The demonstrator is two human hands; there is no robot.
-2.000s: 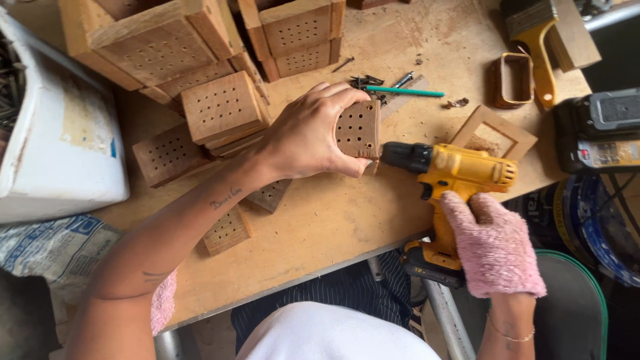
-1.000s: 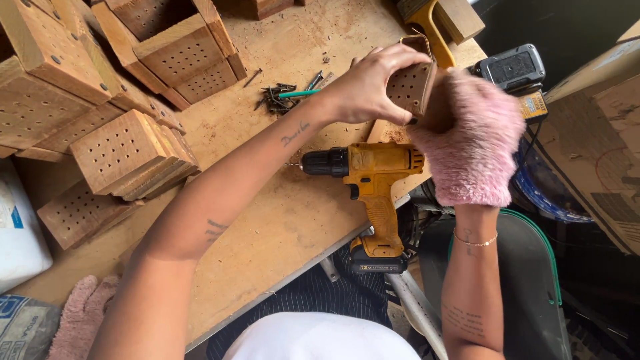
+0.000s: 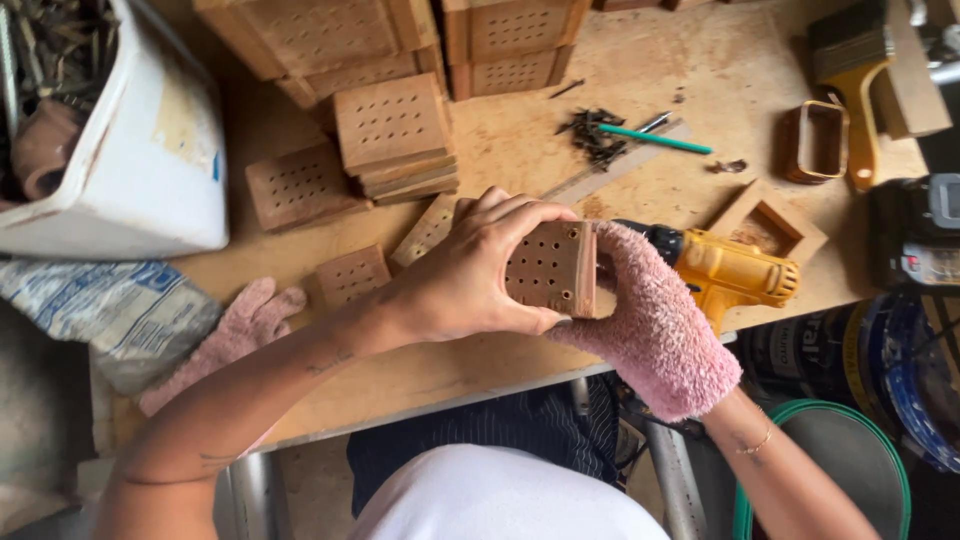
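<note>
My bare left hand [image 3: 480, 270] grips a small stack of drilled wooden plates [image 3: 546, 264] from its left side, thumb below and fingers above. A fluffy pink glove covers my right hand [image 3: 652, 322], which closes on the stack's right edge. Rows of small holes show on the top plate. The yellow cordless drill [image 3: 739, 274] lies on the wooden workbench [image 3: 487, 375], partly behind my right hand, its chuck pointing left. More drilled plates [image 3: 390, 124] are piled beyond my left hand, with single ones [image 3: 352, 276] near my forearm.
Drilled wooden boxes [image 3: 517, 34] stand at the back. Dark screws [image 3: 596, 135], a green pencil-like stick [image 3: 656, 139], a square wooden frame [image 3: 769, 225] and a paintbrush [image 3: 859, 97] lie on the bench. A white bin [image 3: 157, 142] and a pink glove [image 3: 247, 322] are at left.
My right hand held the drill two seconds ago; it has let go and now holds the plates together with my left hand. The plates have come back from the right since one second ago.
</note>
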